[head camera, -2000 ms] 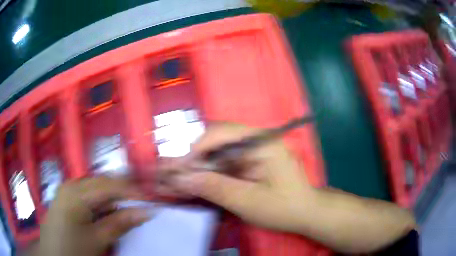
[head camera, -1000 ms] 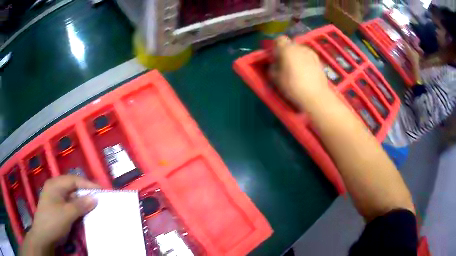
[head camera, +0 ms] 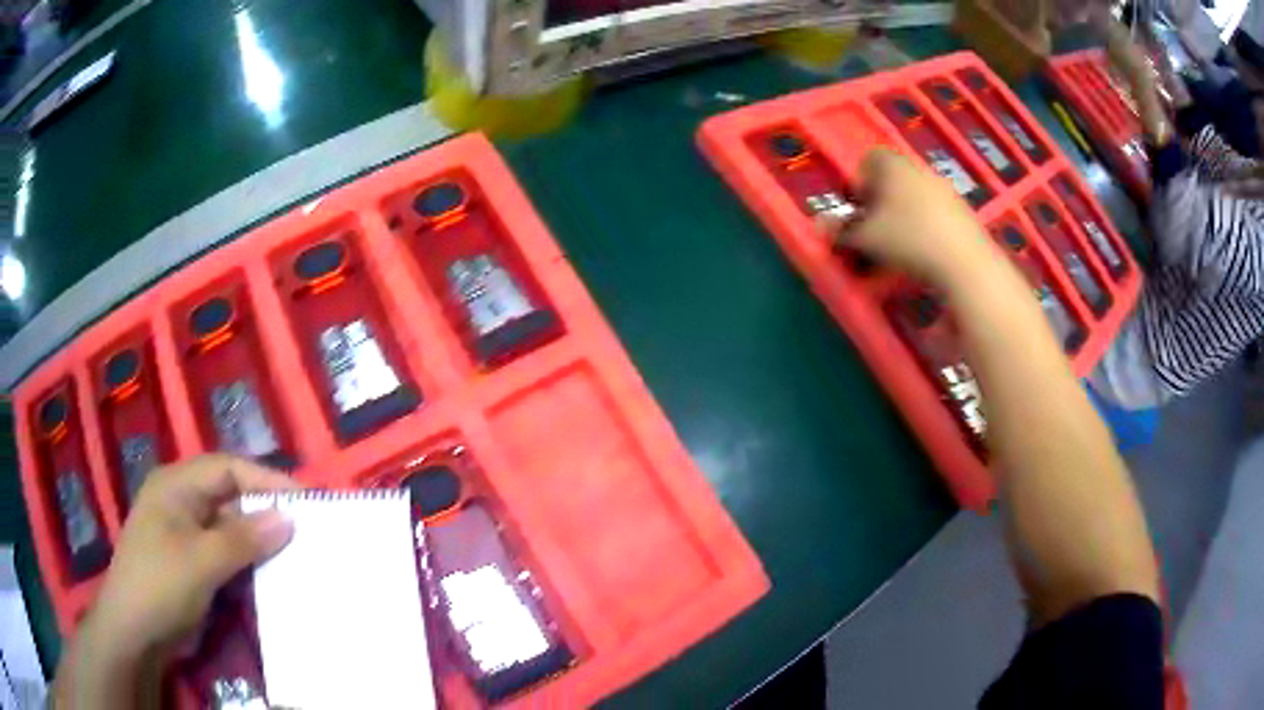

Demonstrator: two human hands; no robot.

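Note:
My left hand pinches a white label sheet, with small dark marks along its top edge, over the near red tray. That tray's top row holds several red phone housings, including one at its right end. Another housing lies just right of the sheet. The near row's right pocket is bare. My right hand is over the far red tray, fingertips at the lower end of a housing. Its fingers hide whether it grips the housing. Tweezers cannot be made out.
A pale rail runs behind the near tray on the green bench. A framed box-like machine stands behind, near a yellow round item. A person in a striped top is at the right, by another red tray.
A housing now lies in the near tray's top right pocket, bare one second ago. My right hand has moved lower over the far tray. My left hand still holds the sheet. The view has shifted.

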